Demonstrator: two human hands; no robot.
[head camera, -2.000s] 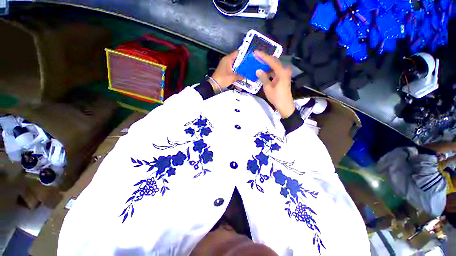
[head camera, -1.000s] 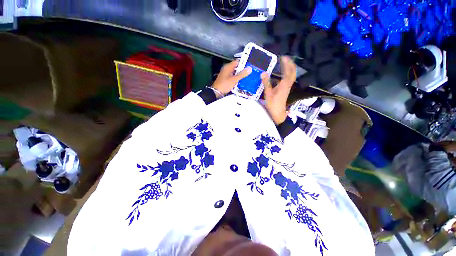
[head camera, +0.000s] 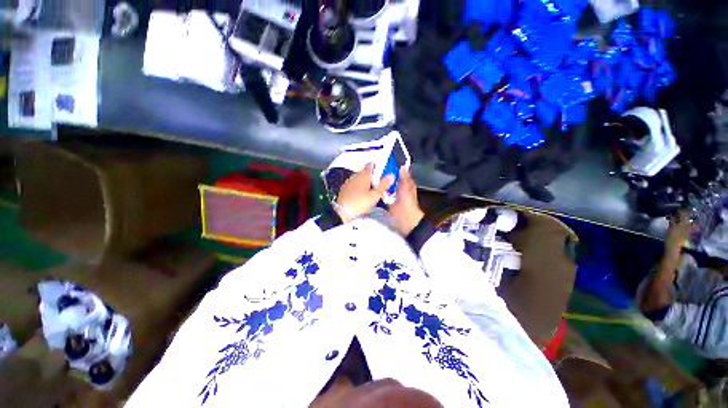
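Note:
The white housing (head camera: 394, 147) is tilted on edge near the bench edge, with a round dark opening on its left side. The blue flat piece (head camera: 390, 170) shows in its recess. My left hand (head camera: 359, 191) holds the housing from the left, thumb by the blue piece. My right hand (head camera: 405, 202) holds its right side; its fingers are partly hidden. An assembled unit (head camera: 340, 103) stands on the bench just beyond the housing.
Blue flat pieces (head camera: 551, 80) lie heaped at upper right, with black pads (head camera: 471, 159) beside them. White parts (head camera: 487, 239) sit in a carton (head camera: 551, 255) at my right. A printed sheet (head camera: 54, 76) is far left. A person's arm (head camera: 664, 275) is at the right edge.
The housing has turned from face-up to on edge, nearer the bench units. My right hand, lifted off before, has closed onto its side. The view has shifted, showing more bench.

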